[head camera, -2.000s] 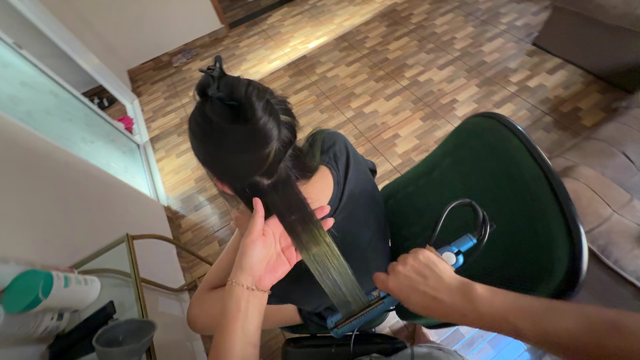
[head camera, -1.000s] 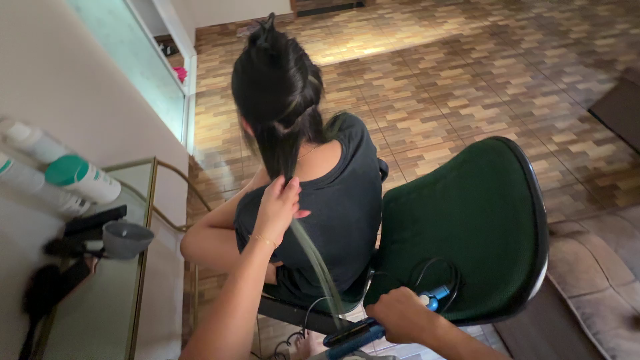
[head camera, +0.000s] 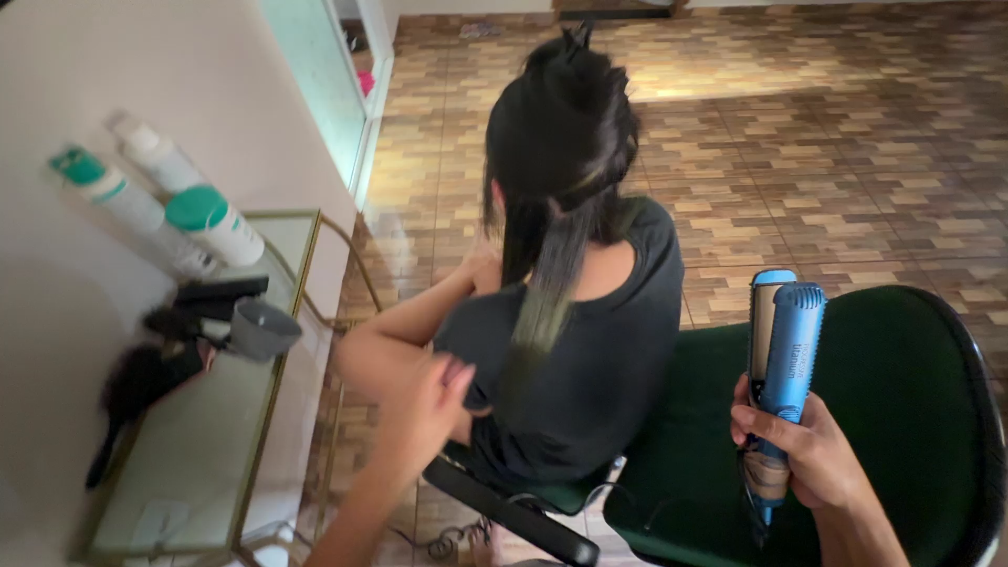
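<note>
My right hand (head camera: 795, 453) grips a blue flat iron (head camera: 794, 354) upright over the green chair back (head camera: 890, 378); the iron's two arms stand slightly apart, with one metallic plate showing. My left hand (head camera: 429, 402) is blurred, fingers bent together, just left of the seated person's back; nothing can be made out in it. The person (head camera: 614, 370) wears a black T-shirt and faces away. Part of their dark hair (head camera: 567, 102) is pinned up on top. A straight section with lighter, greenish ends (head camera: 543, 307) hangs loose down the back.
At left, a glass shelf with a gold frame (head camera: 264, 425) holds several white bottles (head camera: 228, 236), a grey bowl (head camera: 264, 327) and a black hairbrush (head camera: 130, 394). A black armrest (head camera: 512, 512) juts out at the bottom. Cords (head camera: 449, 543) lie on the tiled floor near it.
My left hand has let go of the hair and moved down and left of it. The flat iron, earlier low near the hair ends, is now raised upright to the right, away from the hair.
</note>
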